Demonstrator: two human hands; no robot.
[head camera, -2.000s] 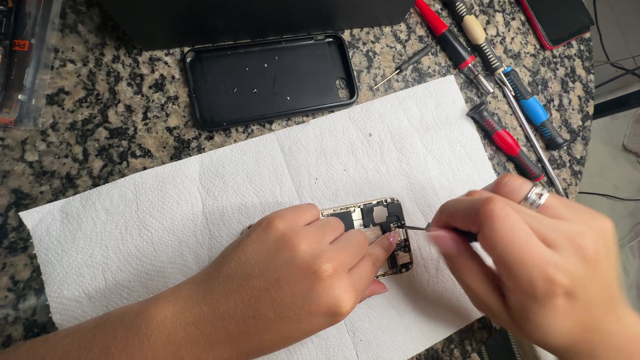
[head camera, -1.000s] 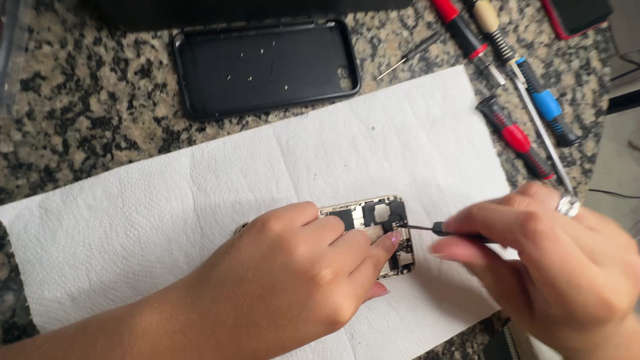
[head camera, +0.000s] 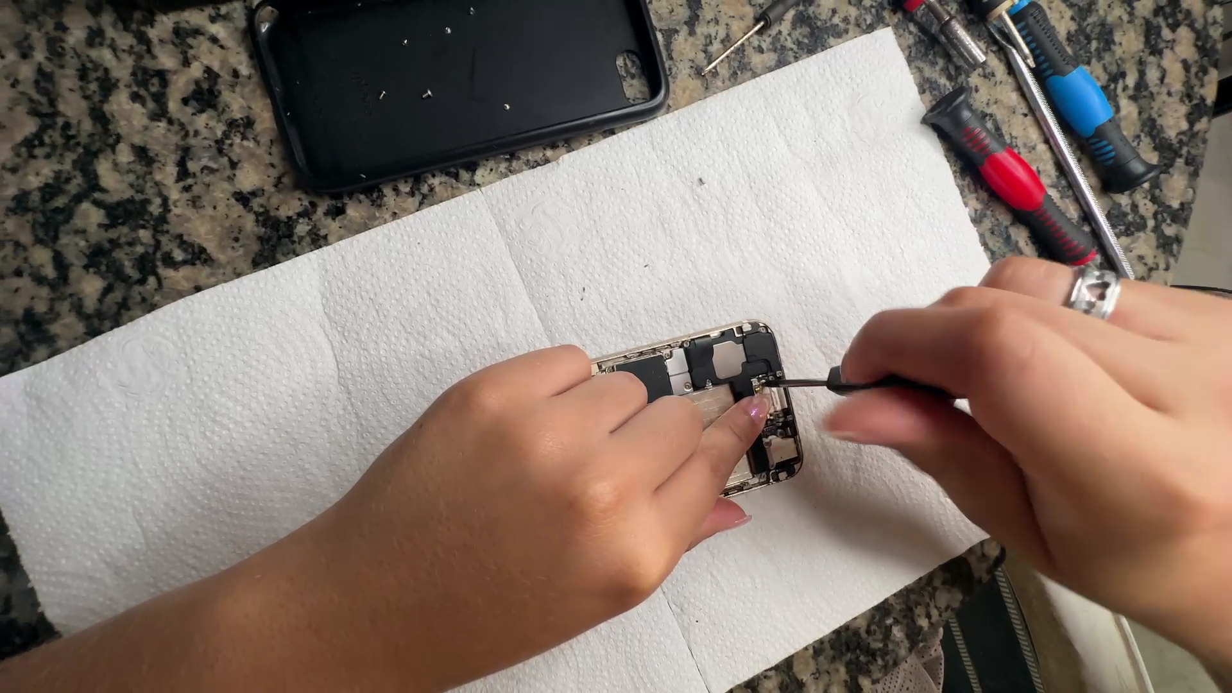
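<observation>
An opened smartphone (head camera: 729, 361) with its inner parts bare lies on a white paper towel (head camera: 404, 289). My left hand (head camera: 587, 462) covers much of it and holds it down, the index fingertip pressing near one end and the thumb at the lower edge. From the right, my right hand (head camera: 1020, 395), with a silver ring on one finger, grips the dark handle of a thin tool (head camera: 847, 382), probably a small screwdriver. Its tip touches the phone's inner parts just above my left fingertip. The exact contact point is too small to tell.
Beyond the towel, a black phone case (head camera: 462, 87) holds several tiny screws. On the granite countertop (head camera: 125, 192) lie a thin screwdriver (head camera: 751, 37), a red-and-black screwdriver (head camera: 1011, 178), a blue-and-black tool handle (head camera: 1078, 96) and a long metal rod (head camera: 1068, 154). A dark zippered item is at the lower right.
Both hands stay at the phone, with the tool tip still at its inner parts. The view has shifted closer.
</observation>
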